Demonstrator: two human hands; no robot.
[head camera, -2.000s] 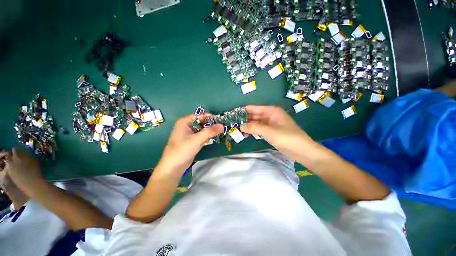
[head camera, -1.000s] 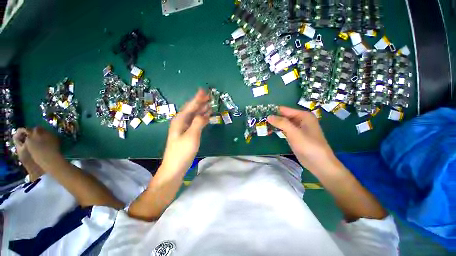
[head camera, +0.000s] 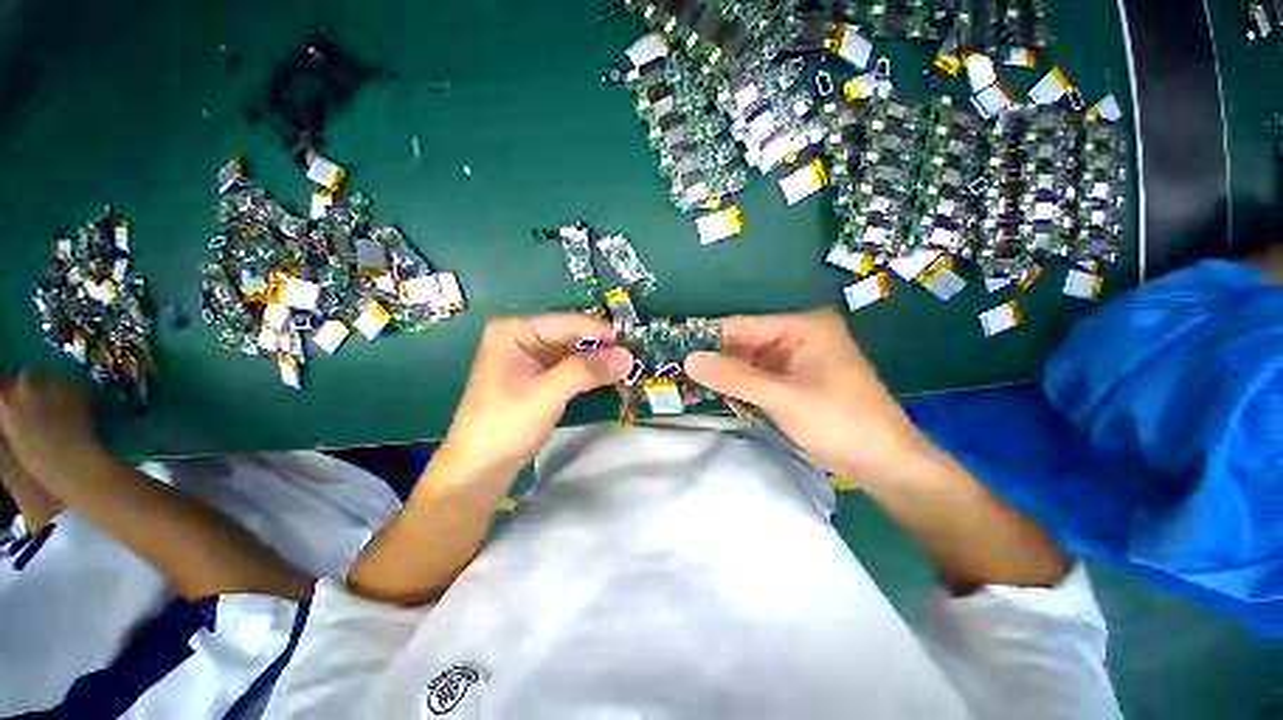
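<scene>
My left hand (head camera: 542, 373) and my right hand (head camera: 774, 369) hold a short row of circuit boards (head camera: 670, 338) between them, just above the mat near its front edge. The fingers of both hands pinch its ends. A silver-white battery (head camera: 660, 395) with a yellow-orange edge hangs below the row, and small white-outlined framed parts show at the fingers. Two loose circuit boards (head camera: 623, 262) lie on the mat just beyond my left hand. The part of the row under my fingers is hidden.
A loose board pile (head camera: 298, 293) lies to the left, a smaller pile (head camera: 99, 303) farther left. Small black parts (head camera: 313, 93) lie at the back left. Long rows of boards (head camera: 1034, 183) lie at the right, before a long dark panel (head camera: 1179, 134). Co-workers sit on both sides.
My left hand has moved from beside the loose boards to the row and now grips its left end. My right hand has stayed on the row. The view has shifted slightly.
</scene>
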